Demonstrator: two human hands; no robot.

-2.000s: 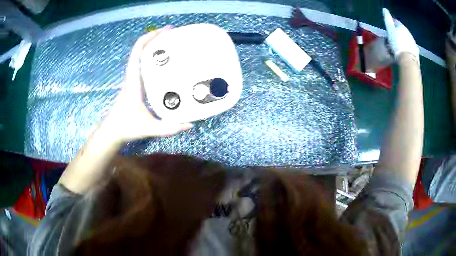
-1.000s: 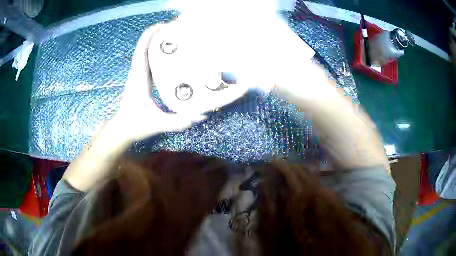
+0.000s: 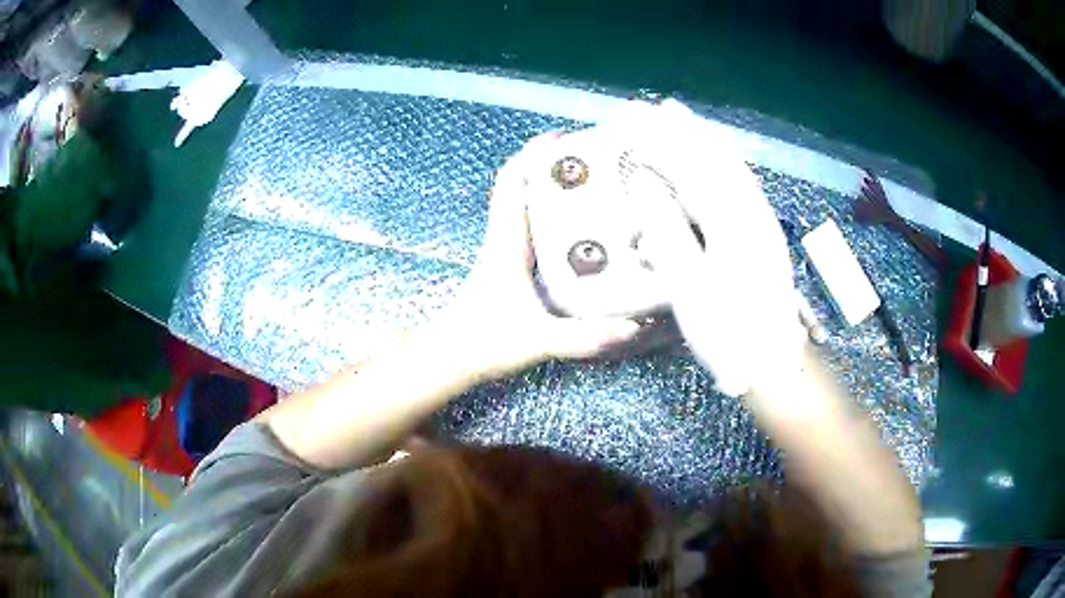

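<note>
A pale housing [image 3: 613,210] is held above the bubble wrap, its panel facing up and glaring white. Two copper-brown ring inserts [image 3: 586,256] show on its left part. My bare left hand [image 3: 537,315] holds it around the left and lower sides. My gloved right hand [image 3: 736,269] lies over its right side; glare blends glove and shell, so the fingers and the dark opening are hidden. Whether the right hand grips or only touches the housing cannot be told.
Bubble wrap [image 3: 339,199] covers the bench. A white block [image 3: 841,271] lies at right with a thin black stick [image 3: 896,339]. Beyond are a dark red forked strip [image 3: 893,210] and a red tray [image 3: 967,321] with a bottle [image 3: 1025,306]. A person in green [image 3: 82,234] is at left.
My right hand has come from the red tray onto the housing, uncovering the bottle. The view has turned, so bench and housing appear shifted right. The person in green has come into view.
</note>
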